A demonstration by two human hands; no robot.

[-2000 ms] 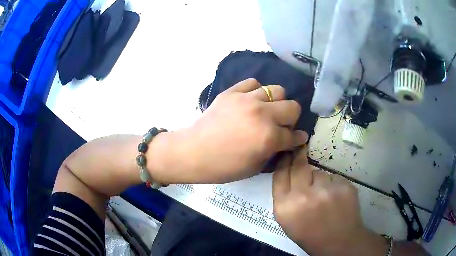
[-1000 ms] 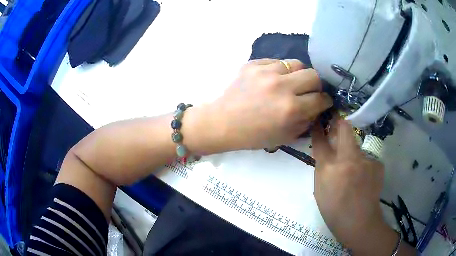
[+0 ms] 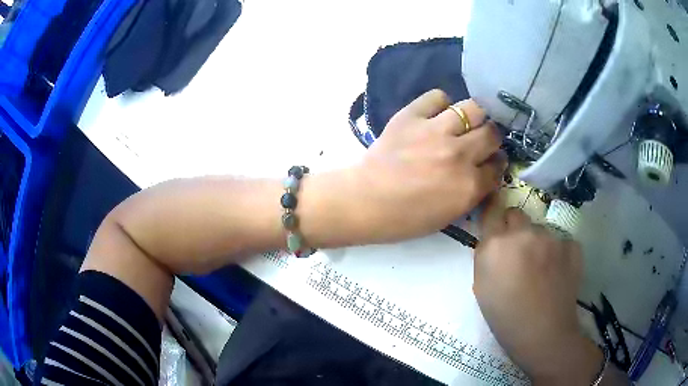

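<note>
A black part-sewn pouch (image 3: 411, 75) lies on the white table, partly under the sewing machine head (image 3: 528, 68). A curved zippered strip (image 3: 360, 121) shows at its left edge. My left hand (image 3: 430, 170), with a ring and a beaded bracelet, presses and grips the pouch's near edge beside the presser foot (image 3: 528, 143). My right hand (image 3: 528, 283) is close by on the near side, its fingers bent at the edge of the work beside the needle area. The fingertips of both hands are partly hidden, and what my right fingers pinch cannot be made out.
Black cut panels (image 3: 170, 49) lie at the upper left beside a blue bin (image 3: 45, 124). Thread snips (image 3: 612, 332) and a blue-handled tool (image 3: 652, 339) lie at the lower right. A printed ruler scale (image 3: 392, 320) runs along the near edge. White tension knobs (image 3: 655, 160) are at the right.
The pouch and both hands have shifted right to the presser foot since the earliest frame. Since the later one, more of the pouch and its zippered strip shows, and my left hand has turned slightly.
</note>
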